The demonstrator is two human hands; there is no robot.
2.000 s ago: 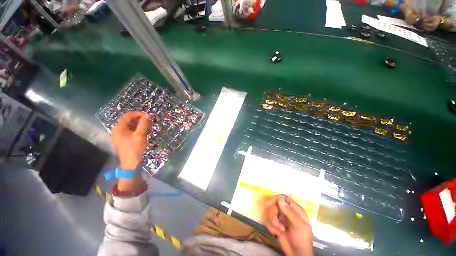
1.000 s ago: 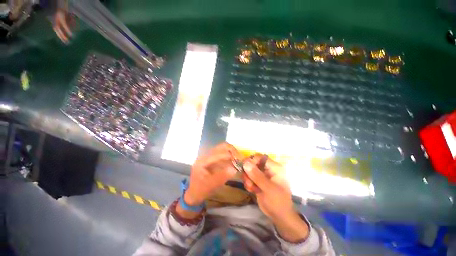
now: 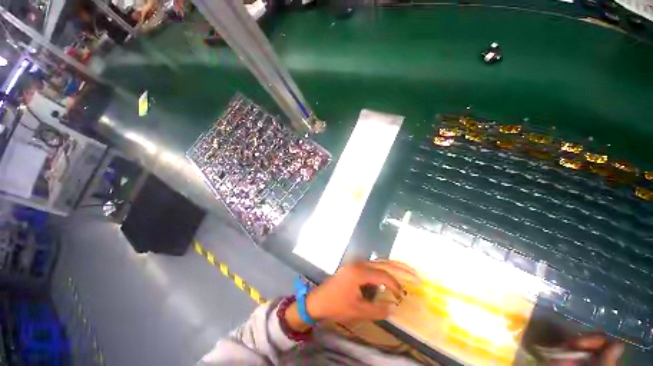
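My left hand point(image 3: 347, 292), with a blue wristband, is at the lower middle, over the left end of the adhesive sheet point(image 3: 458, 307). A small dark component point(image 3: 371, 291) shows between its fingers. The sheet is yellow and partly glared white. My right hand point(image 3: 591, 349) is blurred and cut off at the lower right, beyond the sheet's right part; whether it holds anything is not visible. The supply tray point(image 3: 261, 164), crowded with silver-dark parts, is at the left. The large clear tray point(image 3: 515, 200) has gold parts point(image 3: 571, 156) along its far edge.
A long white strip point(image 3: 351, 193) lies between the trays. A metal bar point(image 3: 265, 64) slants down beyond the supply tray. A small dark part point(image 3: 492, 53) is on the far green mat. A black box point(image 3: 163, 214) stands below left, near yellow-black floor tape point(image 3: 225, 270).
My hands were together over the sheet a second ago and are now apart, the right one moved to the lower right. The view has shifted, and the red box has left it.
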